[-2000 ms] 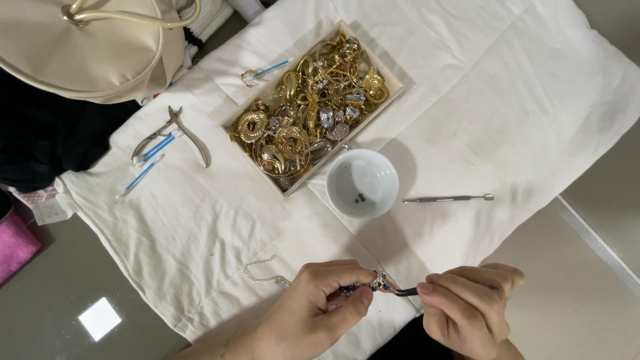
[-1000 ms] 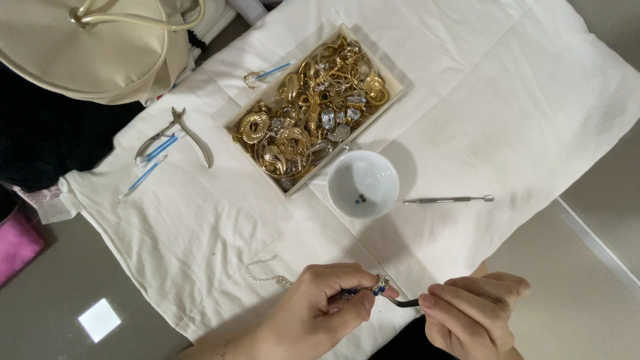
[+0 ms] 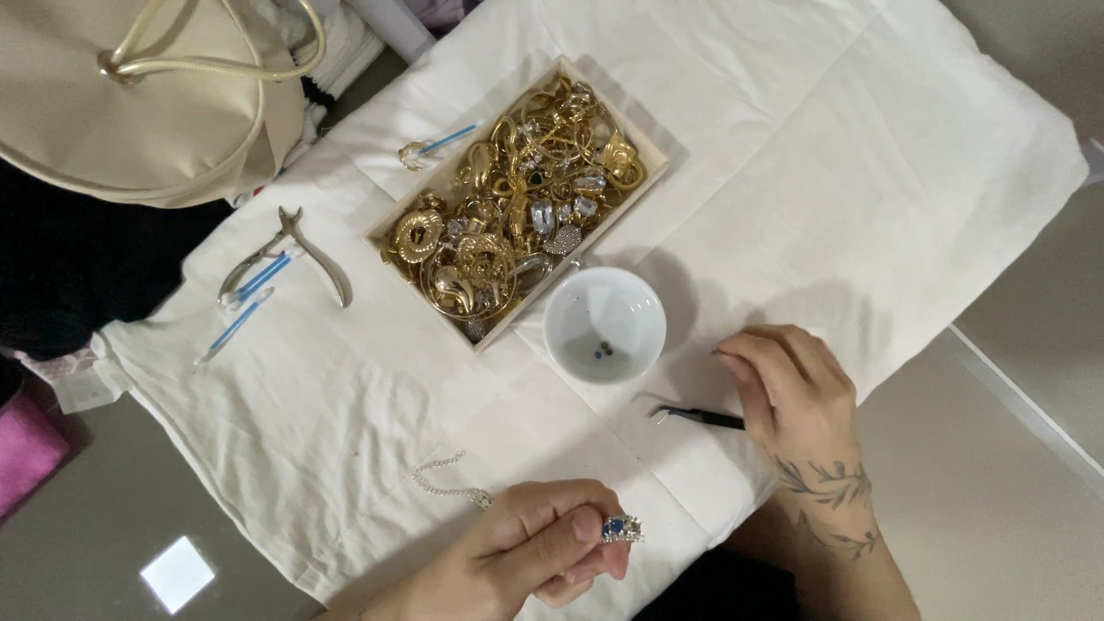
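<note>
My left hand [image 3: 552, 543] pinches a silver-toned jewelry piece [image 3: 621, 529] with blue and clear stones between thumb and fingers. A silver-toned chain [image 3: 440, 492] runs out from behind that hand onto the cloth. Over the cloth at the right is my right hand [image 3: 798, 388], its thumb and index fingertip close together, a small dark tip showing there. Black bent-tip tweezers [image 3: 703, 417] extend left from beneath this hand; whether it grips them or they lie there is unclear. Left of the hand stands a white bowl [image 3: 604, 323] holding several small dark and blue bits.
An open box [image 3: 660, 164] full of gold-toned jewelry touches or nearly touches the bowl. Metal nippers [image 3: 323, 267] and blue-stemmed swabs [image 3: 235, 326] lie at the left on the white cloth [image 3: 828, 216]. A ring-like piece [image 3: 411, 156] with a blue stick lies above the box. A beige bag [image 3: 172, 112] fills the upper left.
My right hand has moved up and away from the jewelry piece to beside the bowl. The slim metal tool seen there earlier is now out of sight. My left hand has shifted slightly and still holds the piece.
</note>
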